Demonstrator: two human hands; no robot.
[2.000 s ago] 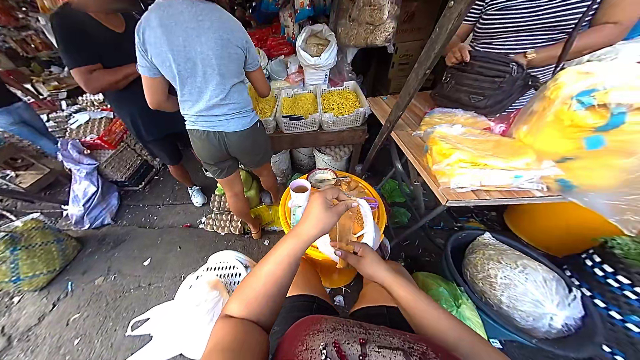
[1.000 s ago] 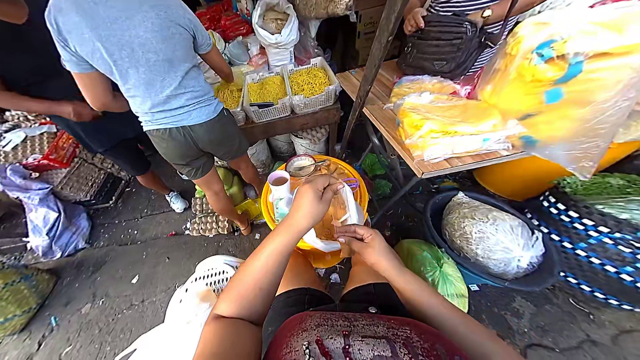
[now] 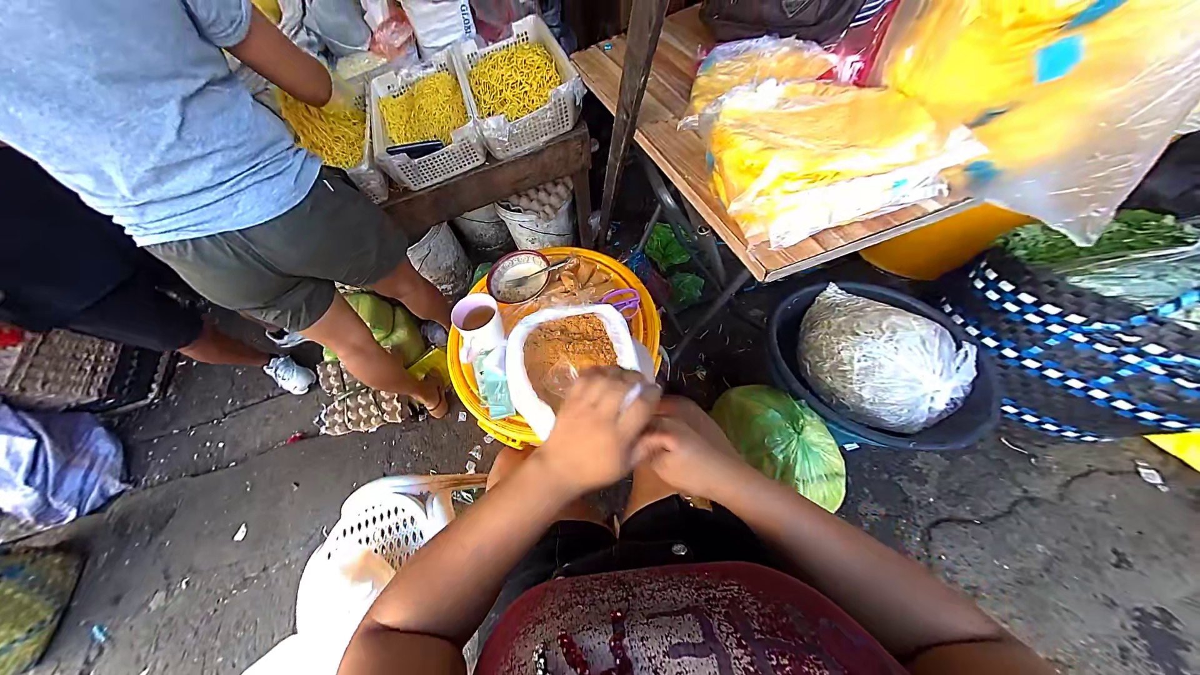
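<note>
My left hand (image 3: 600, 431) and my right hand (image 3: 689, 445) meet at the near right rim of a white tub (image 3: 532, 398) lined with white plastic. Between my fingers there seems to be a bit of thin plastic, partly hidden. Brown powder (image 3: 572, 347) fills the tub, which stands on a yellow round tray (image 3: 647, 328). Around it on the tray are a light purple mug (image 3: 478, 323) with brown liquid, a bowl (image 3: 518, 277) with a spoon and pale contents, purple-handled scissors (image 3: 622, 301), and small plastic packets (image 3: 494, 380) at the left.
A person in a grey shirt (image 3: 159, 112) stands left of crates of yellow noodles (image 3: 511, 80). At right, a wooden table (image 3: 675, 141) bears bagged yellow goods (image 3: 816, 150). Below it are a dark basin (image 3: 797, 375) with a filled bag and a green plastic bag (image 3: 783, 445). A white plastic chair (image 3: 384, 525) is at left.
My hands have moved from over the tub to its near right rim, uncovering the brown powder. The head view has tilted down.
</note>
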